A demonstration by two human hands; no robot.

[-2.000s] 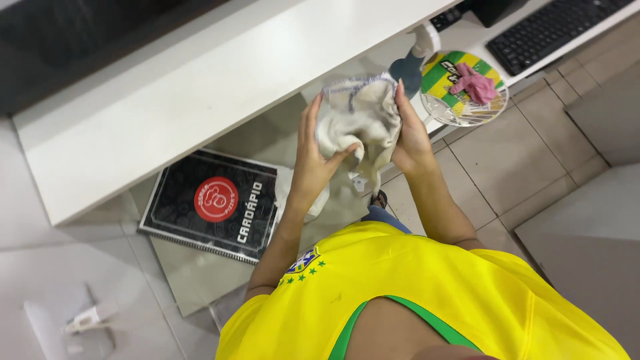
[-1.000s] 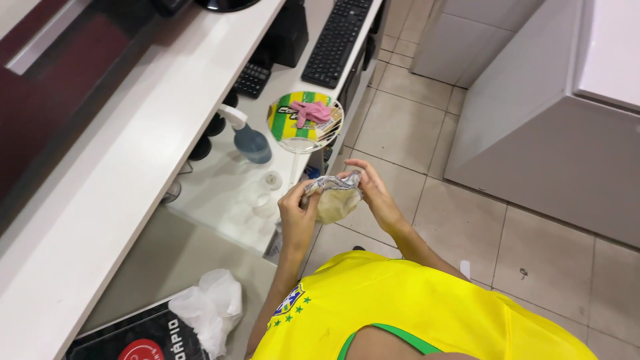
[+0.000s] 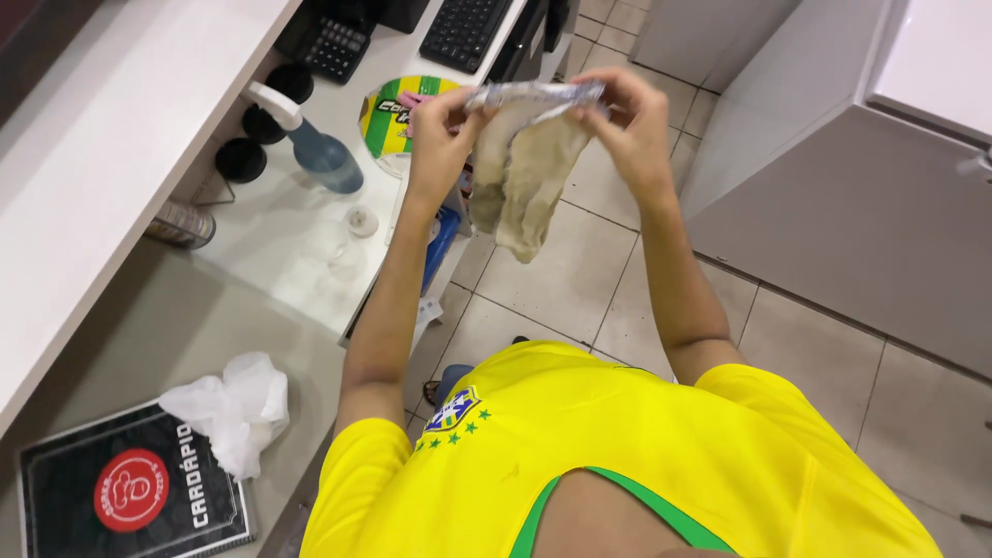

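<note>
A stained whitish cloth (image 3: 535, 167) with a bluish edge hangs between my two hands, above the tiled floor. My left hand (image 3: 449, 136) pinches one upper corner between thumb and fingers. The opposite corner is gripped by my right hand (image 3: 628, 116). Behind my left hand, a pink cloth (image 3: 412, 101) lies partly hidden on a round green and yellow fan (image 3: 384, 128). A spray bottle with blue liquid (image 3: 329, 159) leans on the white desk to the left of my hands, near a small white round lid (image 3: 361, 221).
A spiral-bound black menu (image 3: 66, 496) and a crumpled white plastic bag (image 3: 244, 411) lie at the lower left. A white raised counter (image 3: 116, 147) overhangs the desk. A calculator (image 3: 339, 48) and a black keyboard (image 3: 465, 31) sit at the top. Grey cabinets (image 3: 837, 217) stand right.
The cloth was bunched up between my hands; now it hangs down, stretched along its top edge, with my hands farther apart. The view has shifted clearly since the oldest frame.
</note>
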